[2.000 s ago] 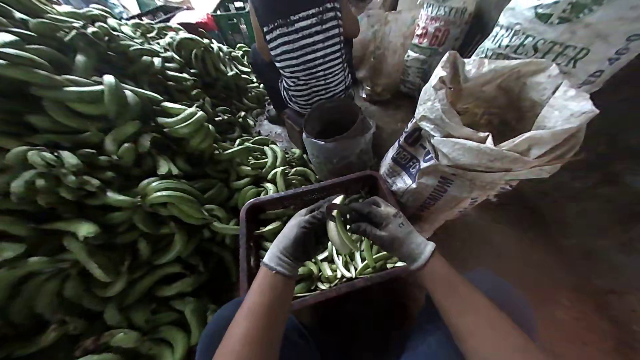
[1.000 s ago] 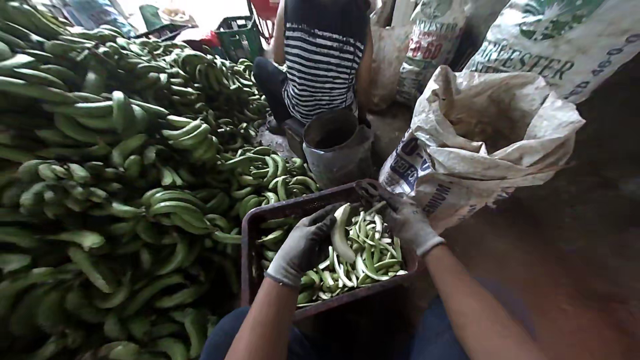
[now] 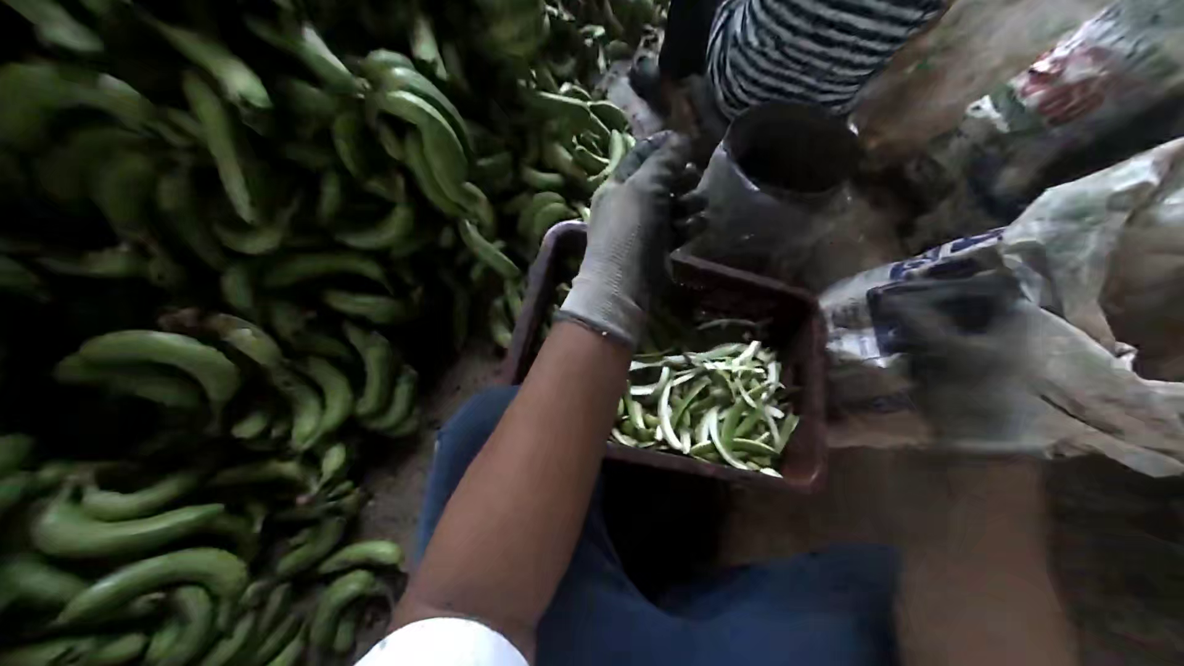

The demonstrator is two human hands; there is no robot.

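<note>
My left hand (image 3: 634,222), in a grey and white knit glove, reaches over the far left rim of a dark red plastic crate (image 3: 809,398), by the green bananas or plantains beyond it. Its fingers are partly hidden, so whether it holds a fruit cannot be told. Green and white peel strips (image 3: 708,407) lie in the near part of the crate. My right hand (image 3: 967,351) is a blur to the right of the crate, in front of the woven sack (image 3: 1064,370); its fingers and anything in them cannot be made out.
A large heap of green bananas or plantains (image 3: 277,268) fills the left side. Behind the crate stands a dark round container (image 3: 786,185), with a person in a striped top (image 3: 805,55) close behind it. More sacks (image 3: 1073,83) stand at the upper right.
Both hands have left the crate's inside: the left reaches forward past the rim, the right has moved out to the right. The pale peeled fruit between them is gone from sight. The view has swung.
</note>
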